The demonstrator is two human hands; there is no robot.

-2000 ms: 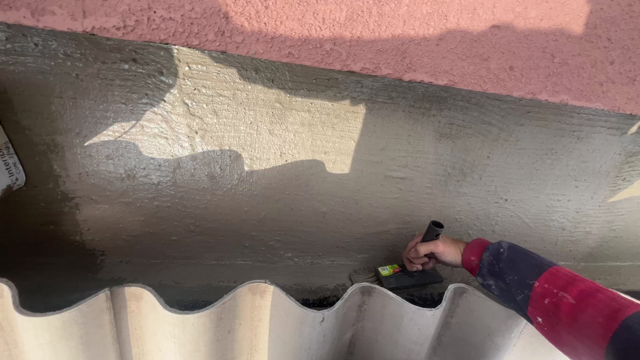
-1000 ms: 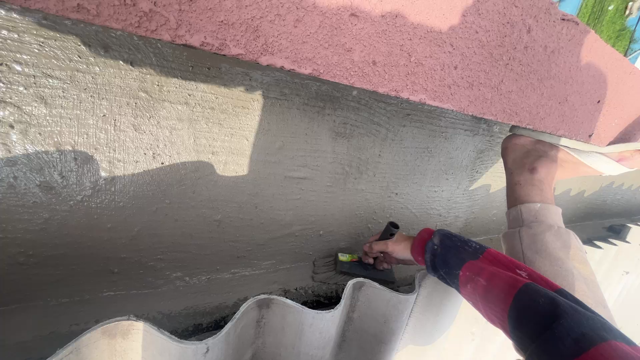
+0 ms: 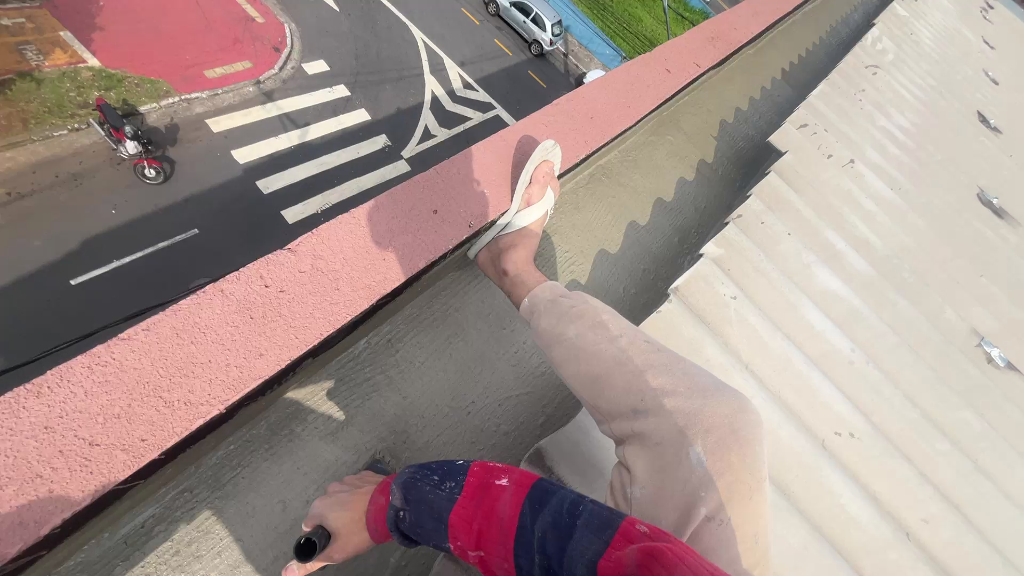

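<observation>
My right hand [image 3: 344,516], in a red and navy striped sleeve, is closed around the round black handle [image 3: 312,544] of what looks like a wide brush. Its head is mostly hidden behind the hand; a dark part [image 3: 378,466] shows beyond the fingers. The hand is over the grey-coated inner face of the parapet [image 3: 448,384], which has brush-like streaks. Whether the brush touches it cannot be told. My left hand is out of view.
My foot in a white flip-flop [image 3: 524,200] rests at the inner edge of the pink parapet top [image 3: 272,320]. Corrugated roof sheets [image 3: 864,336] with metal fixings [image 3: 992,352] lie to the right. Far below are a street with a crosswalk [image 3: 320,152], a motorcycle [image 3: 128,144] and a car [image 3: 528,22].
The view has swung up and along the parapet, bringing the street and more roof into sight. The brush stays in my right hand; its head was visible low beside the roof sheets earlier.
</observation>
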